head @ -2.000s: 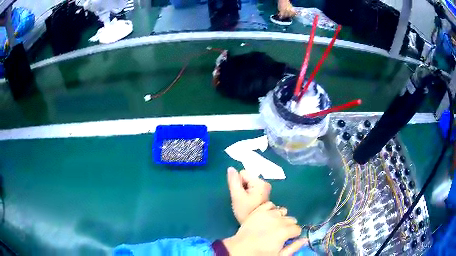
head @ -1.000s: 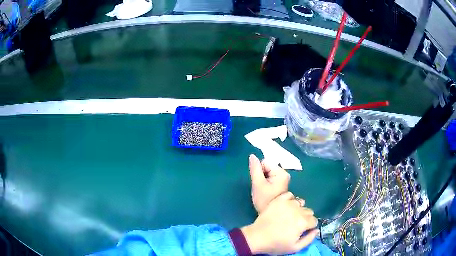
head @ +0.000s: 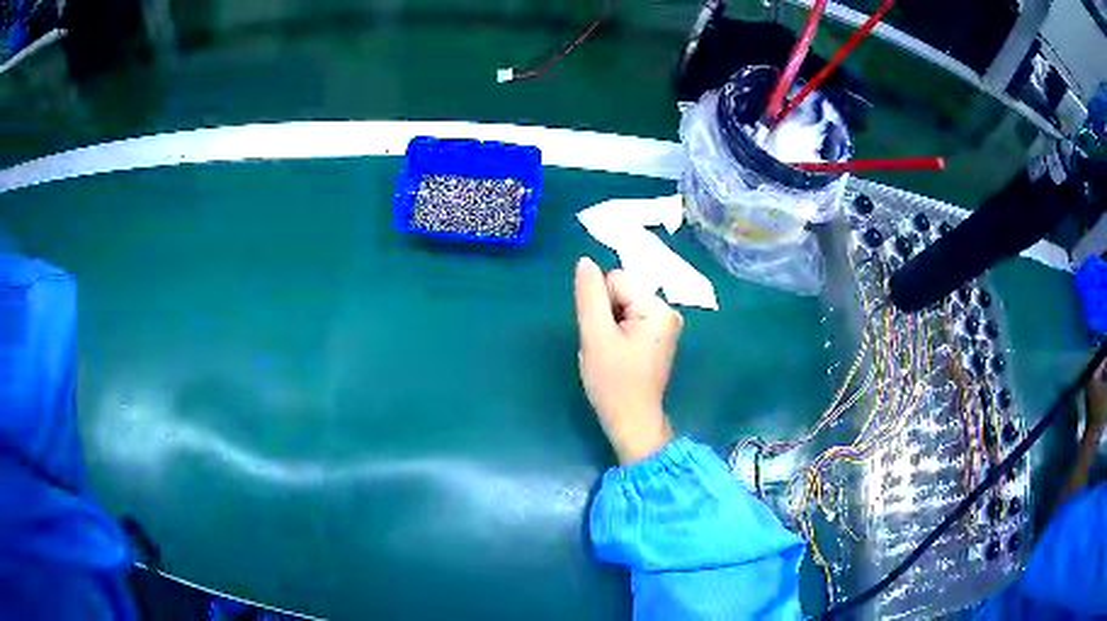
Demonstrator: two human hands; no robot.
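Observation:
My right hand (head: 629, 346) is curled with the thumb along the top, over the green bench, just below a white paper scrap (head: 668, 267). Nothing shows in it. My left hand is out of the picture. A blue screw box (head: 467, 153) full of tiny silver screws stands by the pale rail. The plastic-wrapped grease jar (head: 753, 231) holds red sticks (head: 868, 164) and white paste. The clear motor tray (head: 898, 522) lies at the right with black-topped motors and tangled thin wires.
A black electric screwdriver (head: 971, 249) hangs over the tray, its cord crossing the tray's lower part. Behind the rail lie a dark lens housing (head: 716, 49), partly hidden by the jar, and a red-and-black lead (head: 558, 61) with a white plug. Blue fabric shows at both side edges.
My left hand has let go of my right wrist and left the picture. The view has tilted down, so the bench things sit higher. My right hand remains curled near the paper scrap.

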